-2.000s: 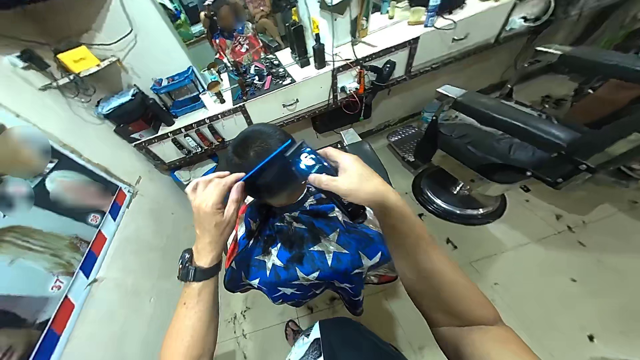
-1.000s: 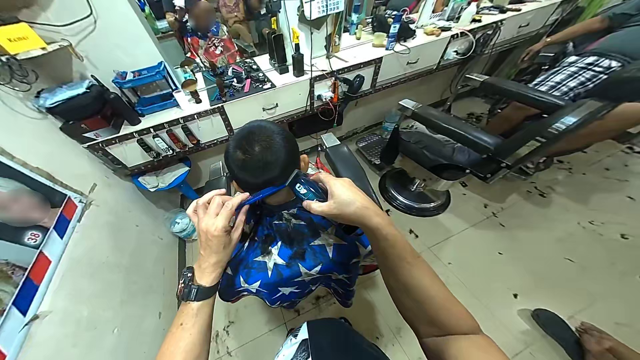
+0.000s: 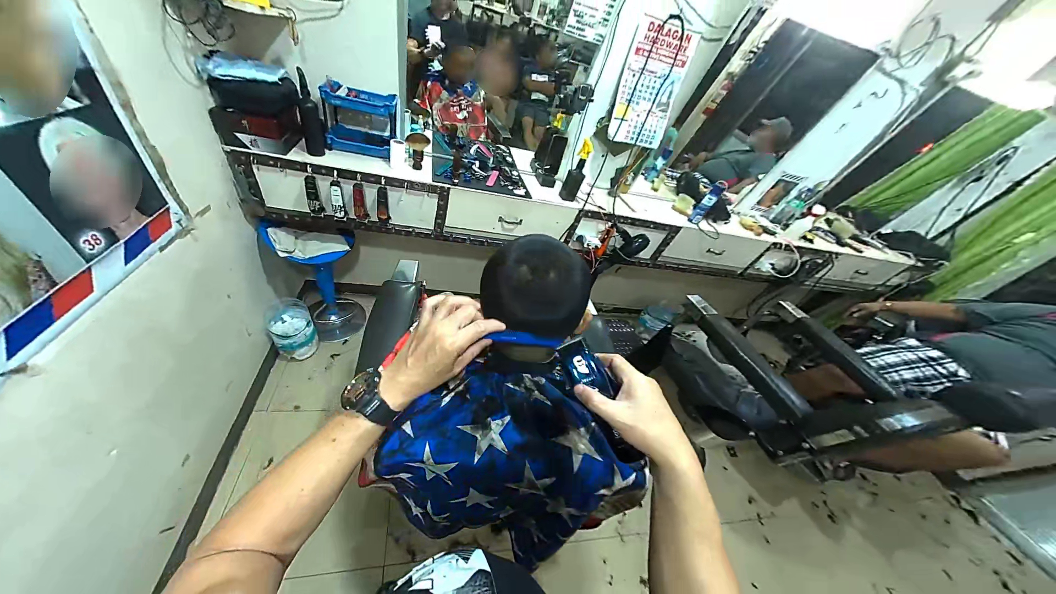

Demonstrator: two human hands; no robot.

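A seated person in a blue cape with white stars (image 3: 495,445) has their back to me, their dark-haired head (image 3: 535,285) upright. My left hand (image 3: 441,346), with a black watch on the wrist, is shut on a blue comb (image 3: 528,338) lying level across the hair at the nape. Hair clippers with a dark blue body (image 3: 584,367) are in my right hand (image 3: 635,404), at the comb's right end near the neck. Dark hair clippings lie on the cape's upper back. The clippers' lower part is hidden by my fingers.
A counter (image 3: 544,216) with tools runs beneath mirrors. An empty-armed black barber chair (image 3: 751,363) and another person (image 3: 973,355) are at the right. A blue stool (image 3: 324,285) and a water container (image 3: 292,328) stand by the left wall. Clippings dot the floor.
The comb, tilted at the side of the head two seconds ago, now lies nearly level at the nape. My right hand has moved down with the clippers. The view has shifted.
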